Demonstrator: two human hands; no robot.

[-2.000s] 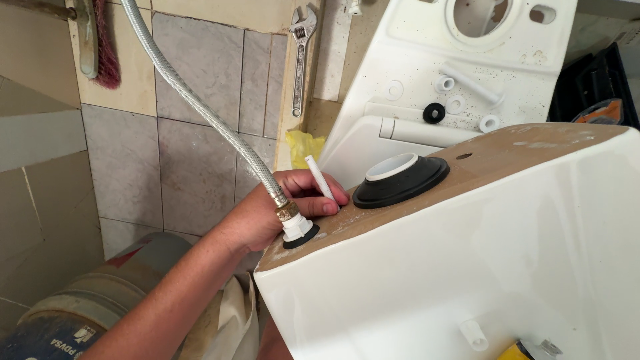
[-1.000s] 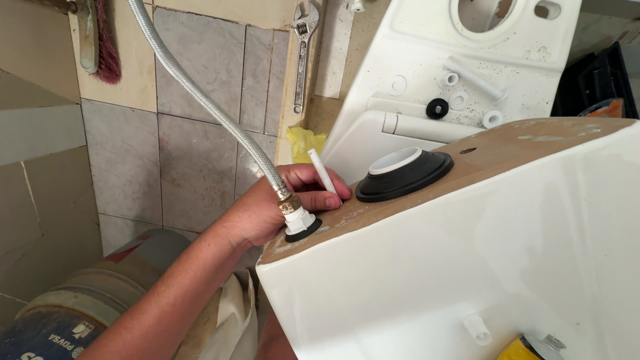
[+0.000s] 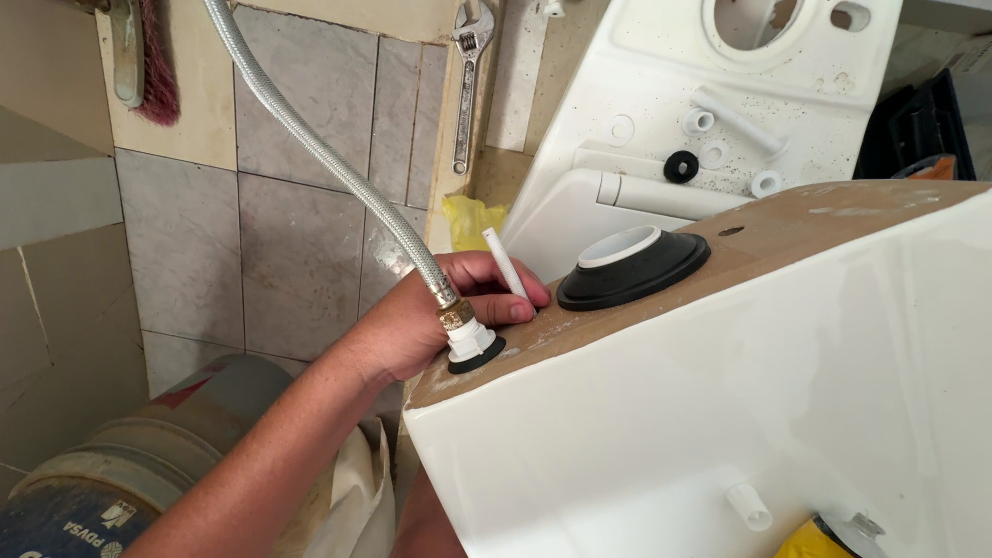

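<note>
My left hand (image 3: pixel 473 298) pinches a white threaded plastic bolt (image 3: pixel 508 267) between thumb and finger, where the bolt sticks out of the brown underside (image 3: pixel 837 225) of a white ceramic toilet tank (image 3: pixel 620 387). Beside the wrist, a braided metal hose (image 3: pixel 341 170) joins the tank through a brass nut (image 3: pixel 456 315) and a white plastic fitting (image 3: pixel 471 341) on a black washer. Right of the fingers sits a black rubber gasket (image 3: pixel 635 271) around a white ring. A small hole shows beyond it. My right hand is not in view.
Behind the tank lies the white toilet bowl (image 3: pixel 651 93), holding a white plastic bolt (image 3: pixel 740 122), white nuts and a black rubber washer (image 3: pixel 681 167). An adjustable wrench (image 3: pixel 467 85) rests on a ledge near a yellow plastic scrap (image 3: pixel 469 221). A bucket (image 3: pixel 108 457) and a brush (image 3: pixel 147 62) are at left.
</note>
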